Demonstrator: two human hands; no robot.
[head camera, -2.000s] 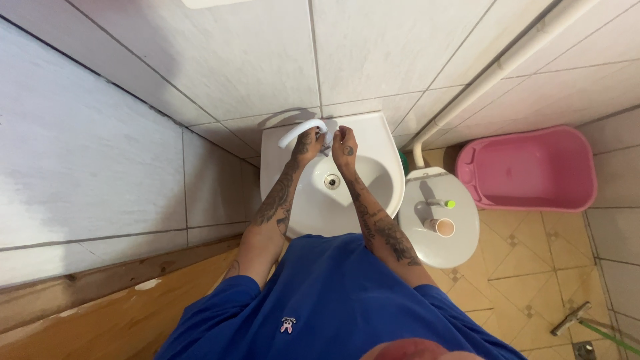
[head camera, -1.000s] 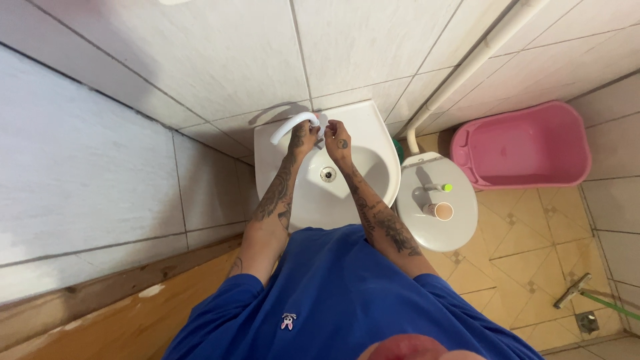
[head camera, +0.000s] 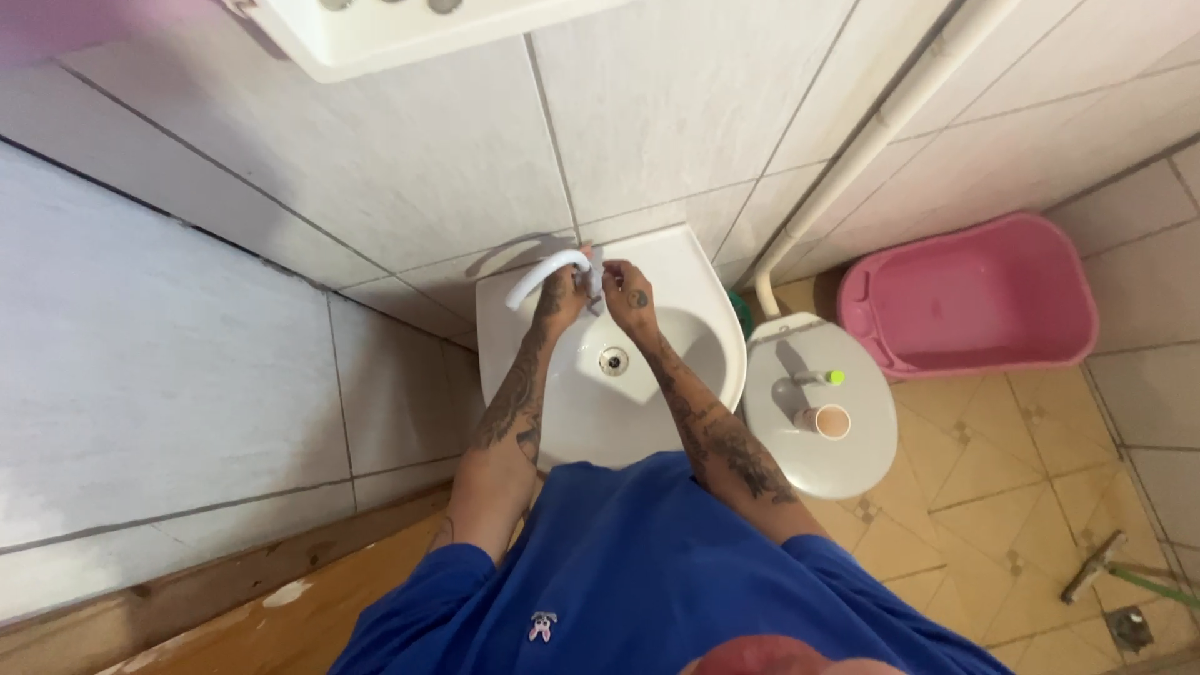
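Note:
A white curved faucet spout arches over the back of the white washbasin. My left hand is at the faucet's base, partly under the spout; its fingers are partly hidden. My right hand is at the faucet's right side, fingers bent, with the fingertips close to the faucet body. Whether either hand grips it cannot be made out. Below the hands, toward me, lies the basin's drain.
Right of the basin, a closed toilet lid bears a paper cup and a green-capped tube. Beyond are a pink plastic tub, a white pipe and a squeegee. A white shelf is on the wall above.
The view has tilted up, showing more of the shelf. Both hands remain at the faucet.

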